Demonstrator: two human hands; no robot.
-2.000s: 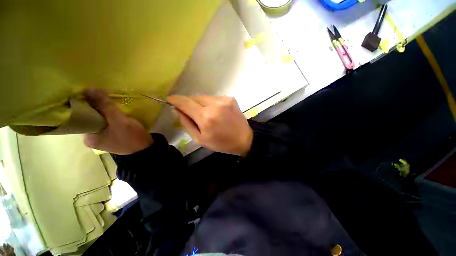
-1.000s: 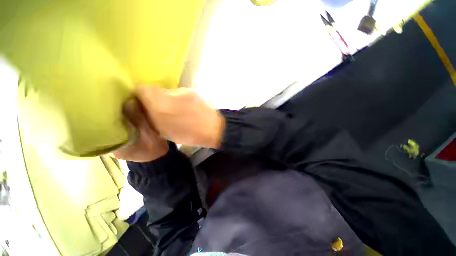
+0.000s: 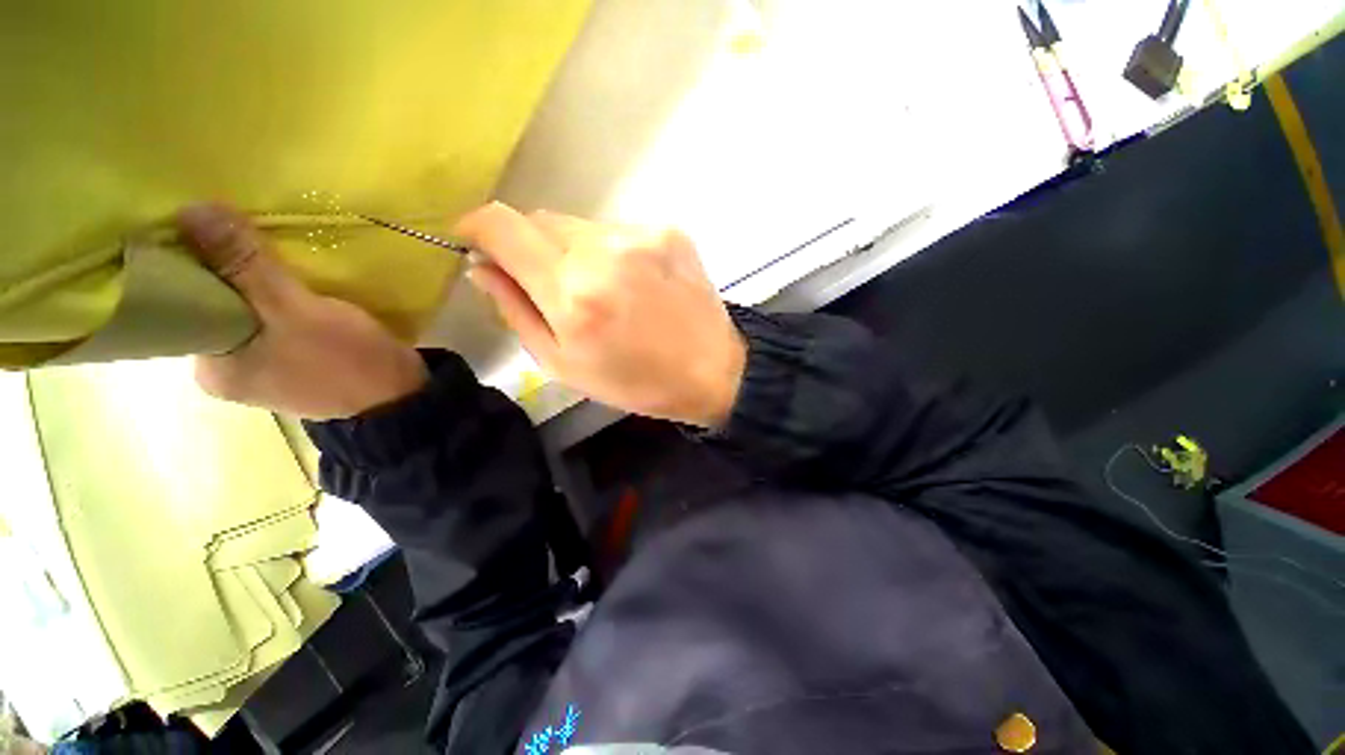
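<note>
A yellow leather-like panel (image 3: pixel 369 103) fills the upper left, with a raised seam (image 3: pixel 280 220) running across it. Small pale dots show around the seam. My left hand (image 3: pixel 303 332) grips the panel's lower edge, thumb on top beside the seam, with a greyish-beige fold (image 3: pixel 185 303) turned up next to it. My right hand (image 3: pixel 605 310) holds a thin dark pick (image 3: pixel 416 235) between thumb and forefinger; its tip points left and meets the seam near the dots. The pick's handle is mostly hidden in the hand.
Stacked beige-green panels (image 3: pixel 162 516) lie at the lower left. Pink-handled thread snips (image 3: pixel 1062 92) and a dark square-headed tool (image 3: pixel 1155 65) lie on the white bench (image 3: pixel 870 133) at the upper right. Yellow thread scraps (image 3: pixel 1184 460) are below the bench edge, beside a red-topped surface (image 3: pixel 1305 479).
One second ago both hands were together, lifting and bending the panel. Now the panel lies flatter, the hands are apart, and the pick shows at the seam again.
</note>
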